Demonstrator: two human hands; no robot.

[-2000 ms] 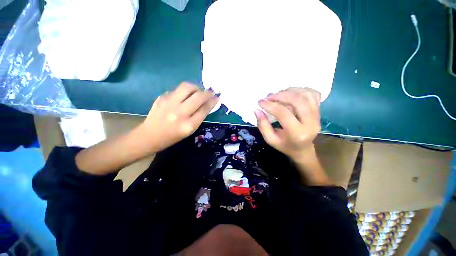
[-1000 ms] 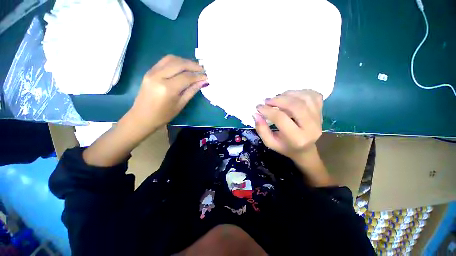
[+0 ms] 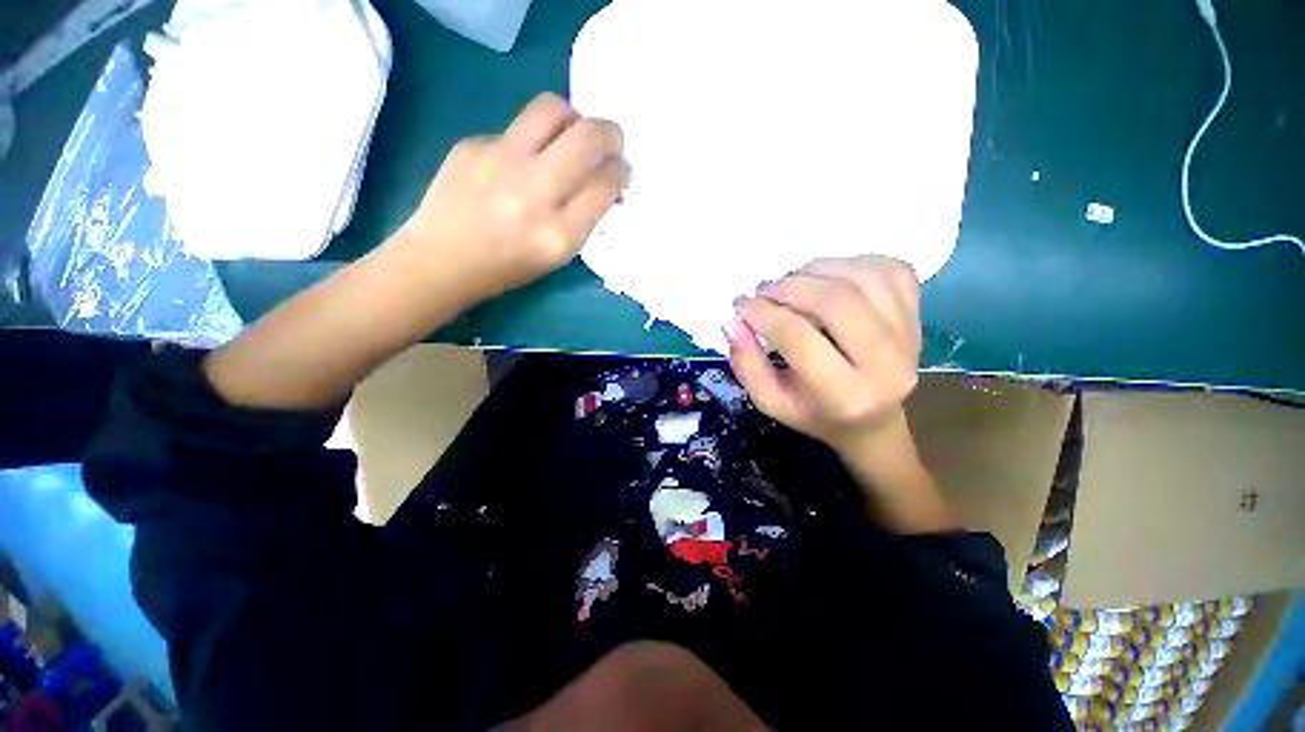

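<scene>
A white hexagonal housing [image 3: 780, 143], overexposed so that no surface detail shows, lies on the green bench in front of me. My right hand [image 3: 837, 343] grips its near corner between thumb and fingers. My left hand [image 3: 537, 186] is at its left edge, with the fingers curled together and the fingertips over the housing. I cannot tell whether a cloth or anything else is pinched in the left fingers.
A stack of white housings [image 3: 265, 129] stands at left beside a clear plastic bag [image 3: 122, 215]. A white cable [image 3: 1195, 157] and a small white piece [image 3: 1099, 213] lie at right. Open cardboard boxes [image 3: 1181, 493] are below the bench edge.
My left hand has moved up along the housing's left edge, away from the near corner. My right hand stays at the near corner. The camera view has shifted slightly.
</scene>
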